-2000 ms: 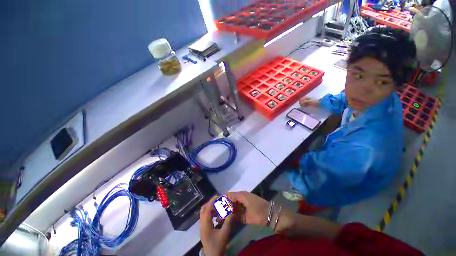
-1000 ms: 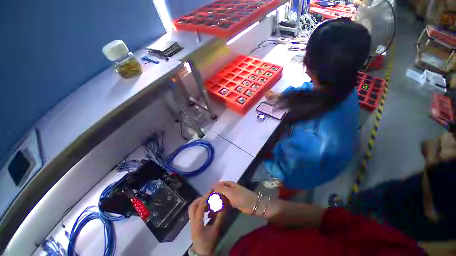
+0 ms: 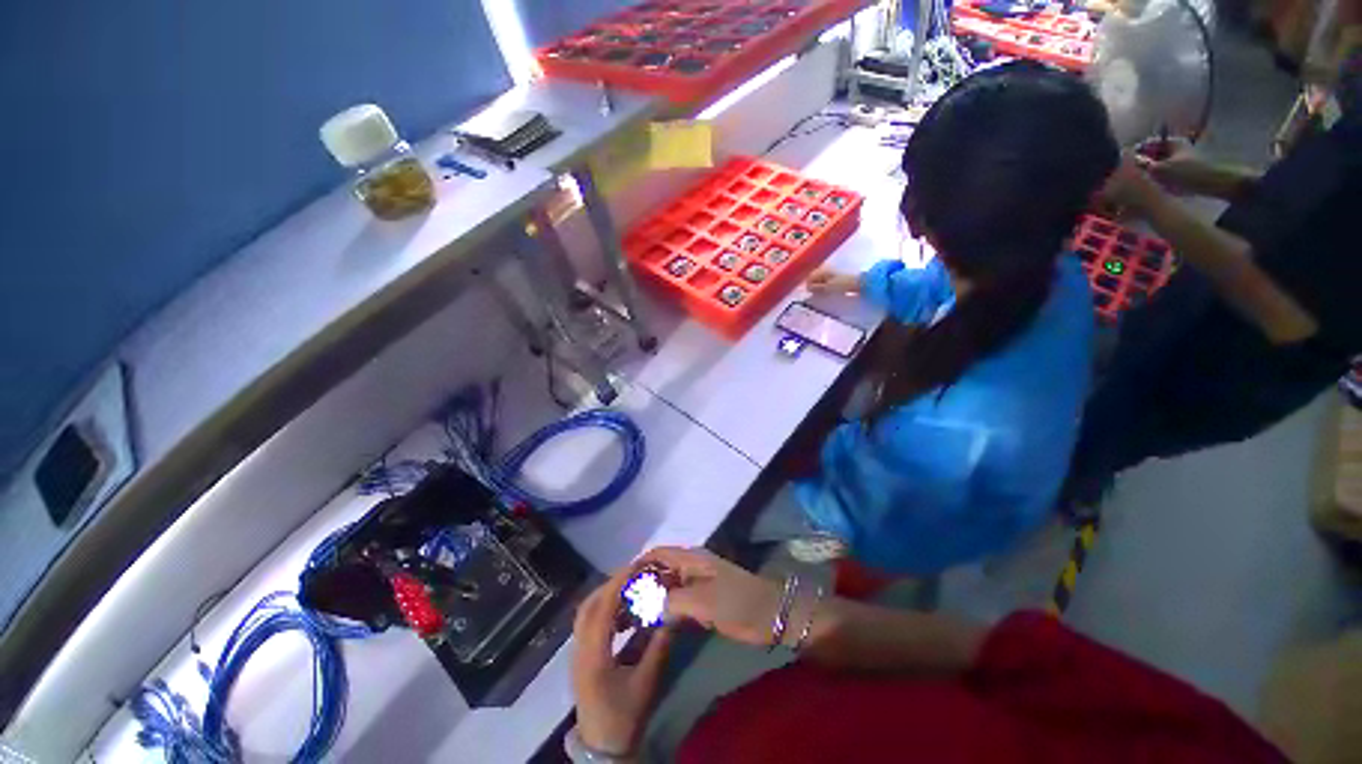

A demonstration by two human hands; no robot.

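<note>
A small watch module [image 3: 645,599] with a glaring white lit face is held in the fingertips of both hands, above the bench's front edge. My left hand [image 3: 610,675] grips its left side, thumb below. My right hand [image 3: 714,593], with bangles at the wrist, grips its right side. The black test fixture [image 3: 508,605] with a clear plate and a red lever grip stands on the bench just left of my hands. The back of the module is hidden.
Blue cables [image 3: 575,463] lie coiled behind and left of the fixture. A co-worker in a blue smock [image 3: 971,433] sits at right, by a phone [image 3: 820,330] and a red compartment tray [image 3: 747,239]. Another person leans in behind. A lidded jar [image 3: 392,182] stands on the shelf.
The view has swung right. The co-worker's head has turned away from me toward the bench. A dark-clothed person has come in at right. Both my hands still hold the module.
</note>
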